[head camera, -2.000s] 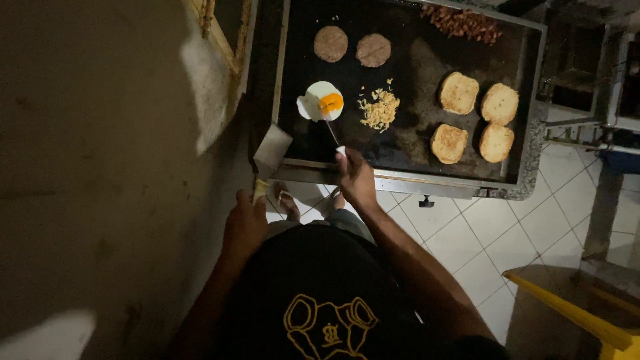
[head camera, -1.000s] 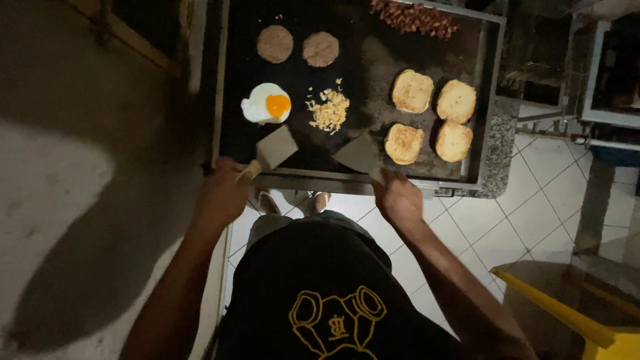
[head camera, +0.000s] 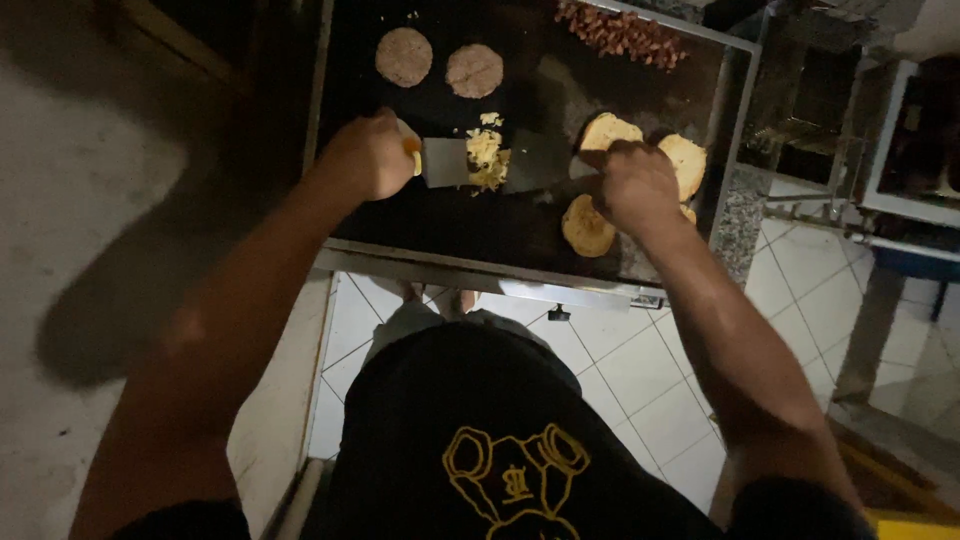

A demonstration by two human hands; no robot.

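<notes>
My left hand is closed round the handle of a metal spatula, its blade against the left side of a chopped yellowish pile on the flat griddle. A second spatula, held in my right hand, has its dark blade against the pile's right side. The fried egg is mostly hidden behind my left hand. Toasted bun halves lie around and partly under my right hand. Two round patties sit at the upper left.
Diced reddish meat lies at the griddle's far right. A raised metal rim borders the griddle, with a speckled stone surface at its right. A wall stands at the left, and a yellow object at the lower right.
Both hands have moved farther over the griddle. The two spatula blades, lower and nearer the front rim a second ago, now stand on either side of the chopped pile.
</notes>
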